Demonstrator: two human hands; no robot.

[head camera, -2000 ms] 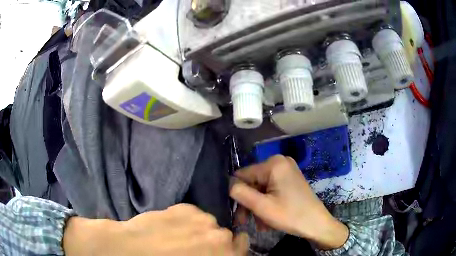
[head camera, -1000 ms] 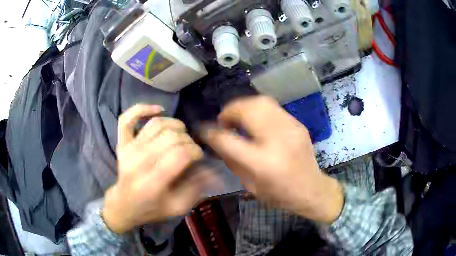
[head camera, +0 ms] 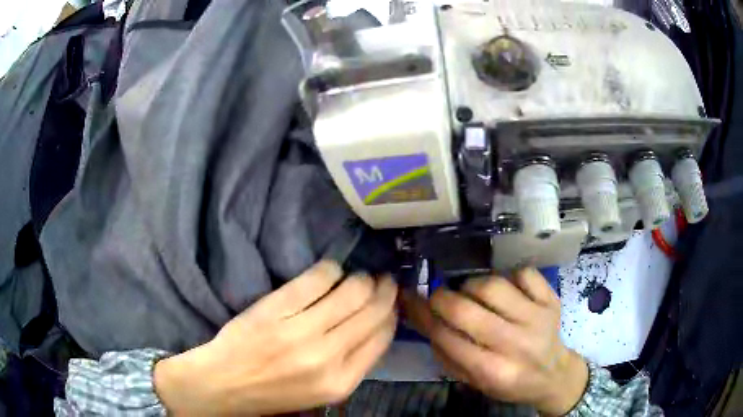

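Note:
The cream-white overlock machine [head camera: 391, 147] with the purple-green "M" label stands at centre. Black fabric [head camera: 373, 251] lies under its head by the needle area. Grey cloth [head camera: 187, 163] is heaped left of the machine and joins the dark part. My left hand [head camera: 289, 346] is bare, its fingertips closed on the black fabric's near edge. My right hand [head camera: 501, 338] is bare and curled below the looper cover [head camera: 539, 246], its fingertips close to the left ones. Whether it grips cloth is hidden and blurred.
White tension dials [head camera: 601, 194] stand in a row above my right hand. A blue tray [head camera: 550, 278] shows partly behind that hand. The white table [head camera: 619, 326] has a dark hole and black lint. Red-orange loops [head camera: 666, 238] lie right; dark garments [head camera: 701, 301] hang at far right.
The view has shifted, so the machine appears lower and further right. My hands, apart over the table edge before, are now low beside the needle area. The red slatted thing is out of view.

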